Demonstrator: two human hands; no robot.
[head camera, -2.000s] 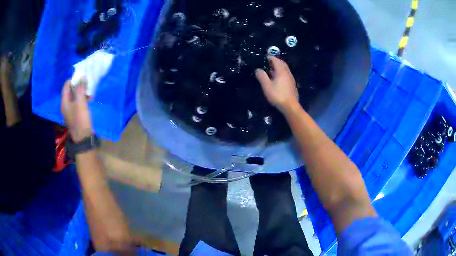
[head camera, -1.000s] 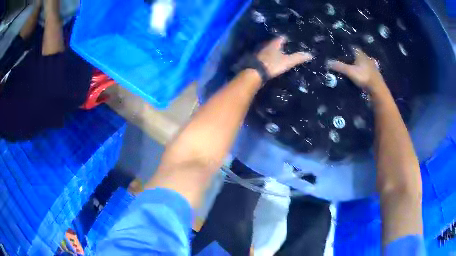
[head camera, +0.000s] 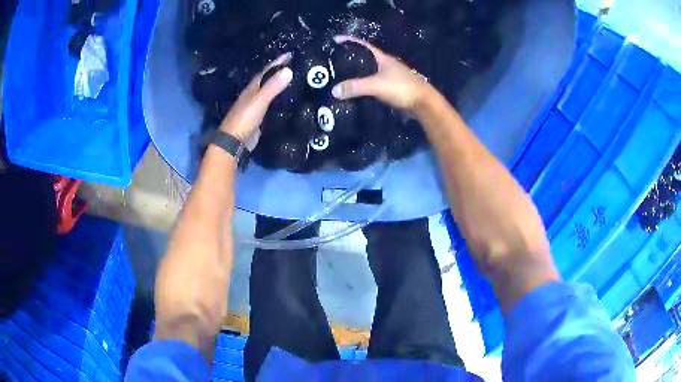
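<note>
A deep grey-blue tub (head camera: 280, 192) full of glossy black 8-balls stands in front of me. An 8-ball (head camera: 317, 77) with its number up lies between my hands, and two more number circles show just below it. My right hand (head camera: 384, 77) is around a black ball (head camera: 352, 61), thumb below and fingers above. My left hand (head camera: 257, 101) is curved at a dark ball beside its thumb and fingertips, partly hidden; I cannot tell if it grips it. Both hands are inside the tub, over the pile.
A blue tray (head camera: 63, 142) with a white cloth (head camera: 91, 67) and dark balls is at the left. Blue stacked trays (head camera: 590, 112) stand at the right, with black balls (head camera: 661, 201) in one. A pale cord (head camera: 299, 240) loops at the tub's near edge. A red object (head camera: 67, 203) is at left.
My view has shifted, so the tub sits further left and up in it. Both hands have moved closer together, and my right hand has closed around a ball.
</note>
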